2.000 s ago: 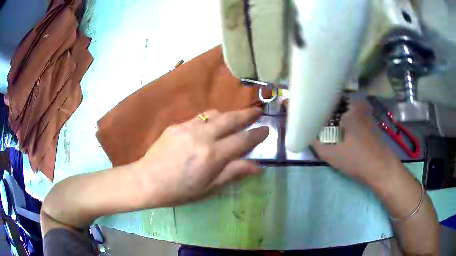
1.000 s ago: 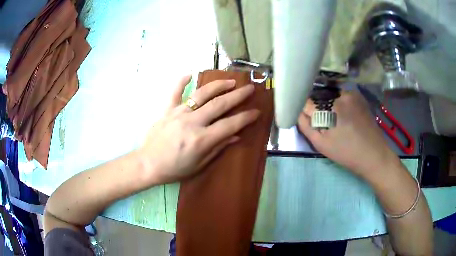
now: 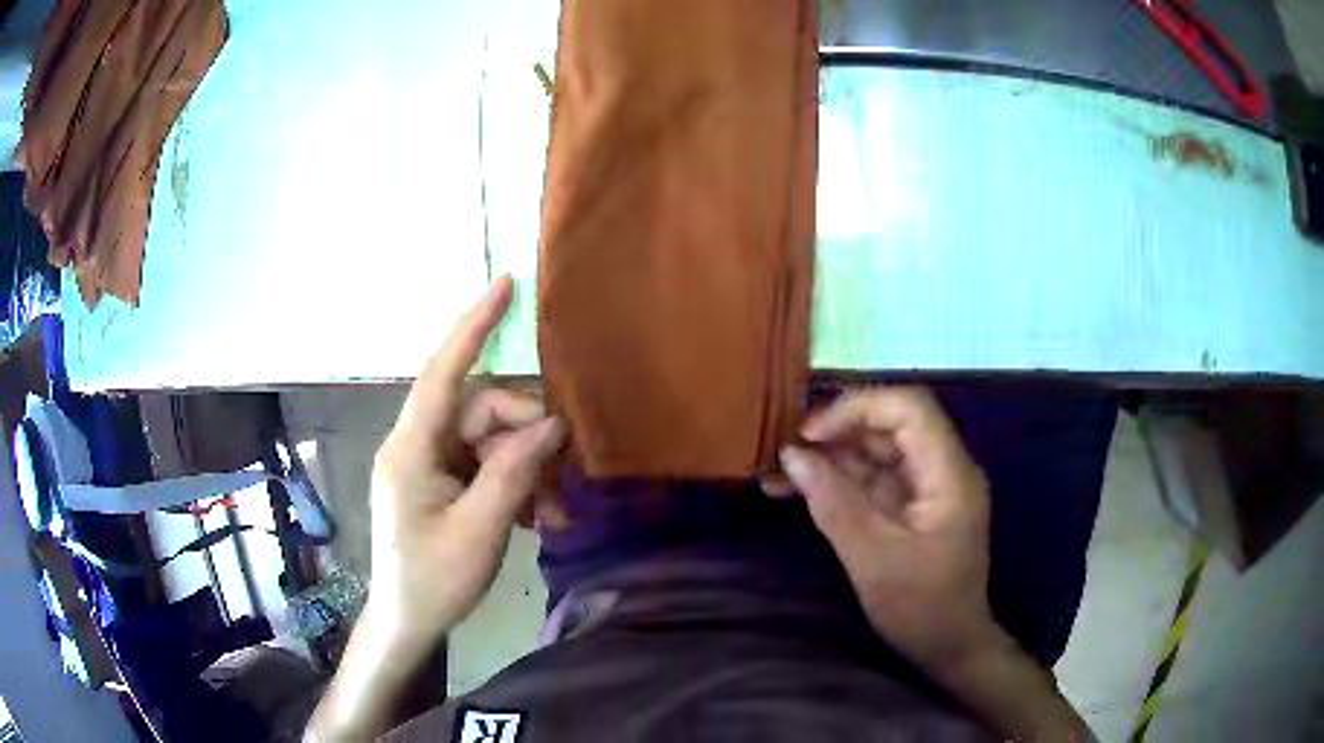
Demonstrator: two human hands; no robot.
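Note:
The rust-brown pocket panel (image 3: 675,247) lies lengthwise from the top edge of the view, over the tabletop, down past its front edge above the lap. Layered edges show along its right side. My left hand (image 3: 472,479) pinches the lower left corner between thumb and fingers, with the index finger pointing up. My right hand (image 3: 893,508) pinches the lower right corner between thumb and index finger. No zipper shows on this face. The far end of the panel is cut off by the picture's edge.
A fanned pile of brown pocket pieces (image 3: 113,138) lies at the table's far left. Red-handled snips (image 3: 1202,55) lie at the upper right on the grey machine bed (image 3: 973,32). A black object (image 3: 1307,182) is at the right edge. The pale green tabletop (image 3: 1016,247) ends above the lap.
The view has tilted down, and the machine head is out of it. Both hands have moved from beside the needle area to the panel's near corners, and my right hand now holds the panel.

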